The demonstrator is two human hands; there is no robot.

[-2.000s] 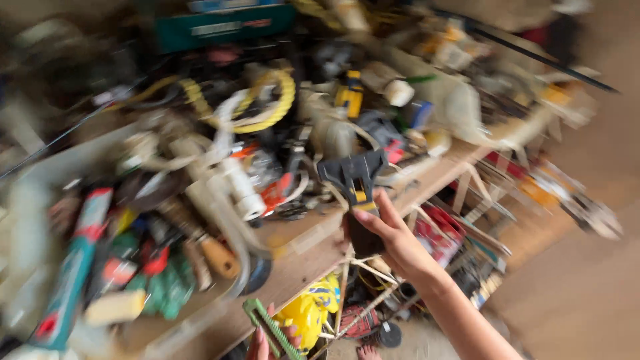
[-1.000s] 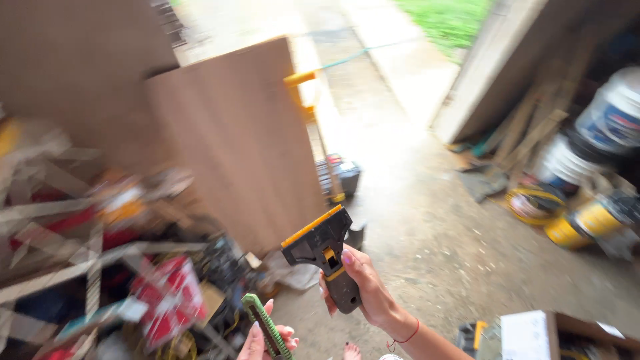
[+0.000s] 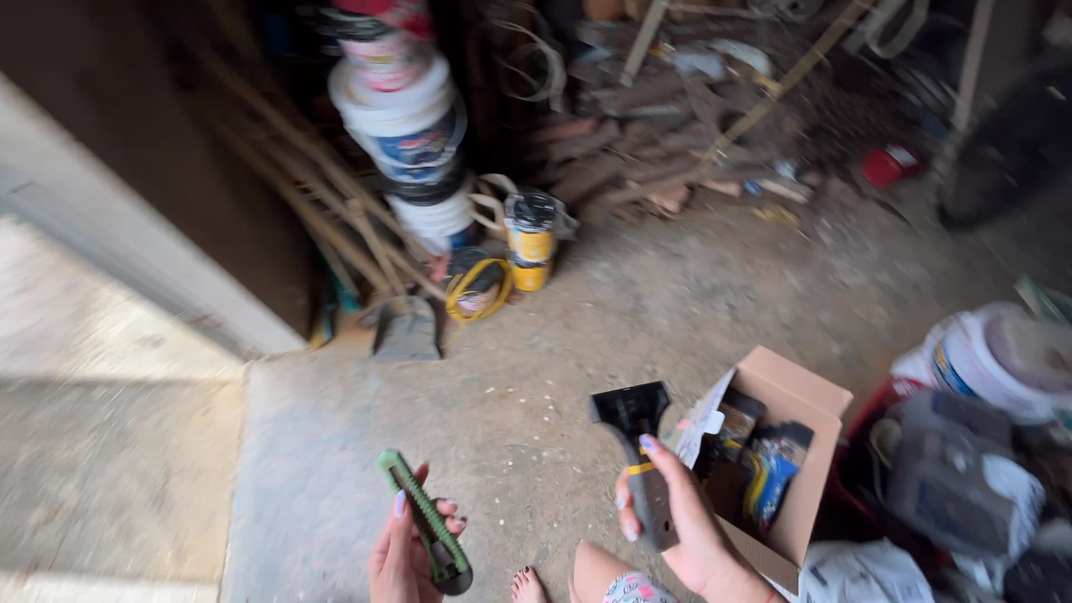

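Note:
A green utility knife [image 3: 425,523] with a ridged body is gripped in my left hand [image 3: 406,544], tilted with its dark end down; no blade shows. In my right hand [image 3: 682,528] is a black scraper [image 3: 641,461] with a wide head and a yellow band on its handle, head pointing up and away. The scraper is just left of an open cardboard box [image 3: 825,469] that holds several packaged items, one of them blue and yellow [image 3: 770,481]. The two hands are apart, with concrete floor between them.
Stacked buckets [image 3: 398,117], a yellow and black container [image 3: 532,243], a coiled yellow cord [image 3: 479,289] and a dustpan [image 3: 408,328] stand beyond. Long wooden sticks [image 3: 335,193] lean at the doorway. Scrap wood [image 3: 653,142] lies behind. A white bucket [image 3: 997,360] is at the right.
The view has swung from the cluttered bench past the doorway to the floor and box. Both hands still hold the same tools; more of the green knife shows than before.

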